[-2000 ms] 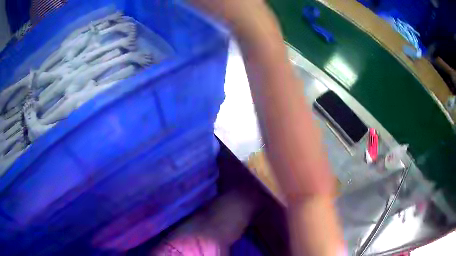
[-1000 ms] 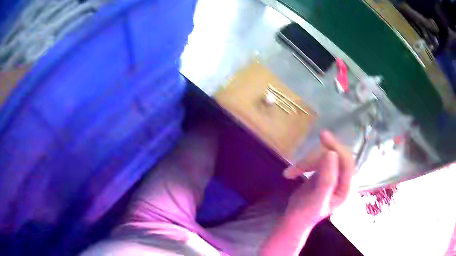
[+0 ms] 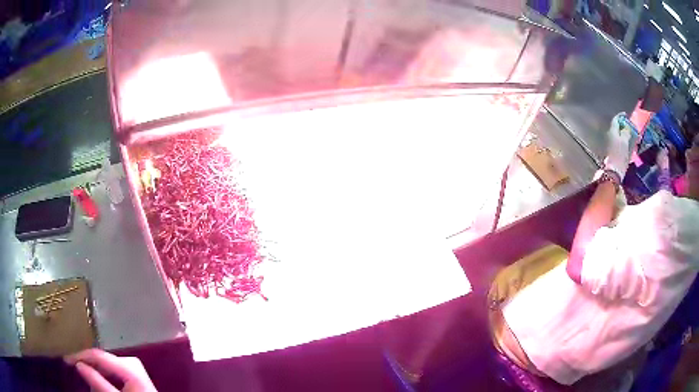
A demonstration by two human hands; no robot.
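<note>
My right hand (image 3: 121, 372) is at the lower left edge, partly cut off, with its fingers pointing left just below the cardboard pad. A dark area lies at its fingertips; whether the fingers grip anything cannot be told. My left hand is not in view. The brown cardboard pad (image 3: 57, 323) lies on the metal bench and bears several thin pale sticks (image 3: 58, 299) and a small white object. A dense heap of thin, pinkish-looking pieces (image 3: 201, 214) lies on the brightly lit surface right of the bench.
A black phone-like rectangle (image 3: 44, 217) and a red object (image 3: 86, 205) lie behind the pad. The green belt (image 3: 57, 130) runs at the upper left. A framed clear panel rises over the glaring surface. Another person (image 3: 613, 283) in white sits at the right, at a farther bench.
The view has swung right: the blue crates with pale parts have left the picture, and the lit surface and other person now show. My right hand now appears at the lower left.
</note>
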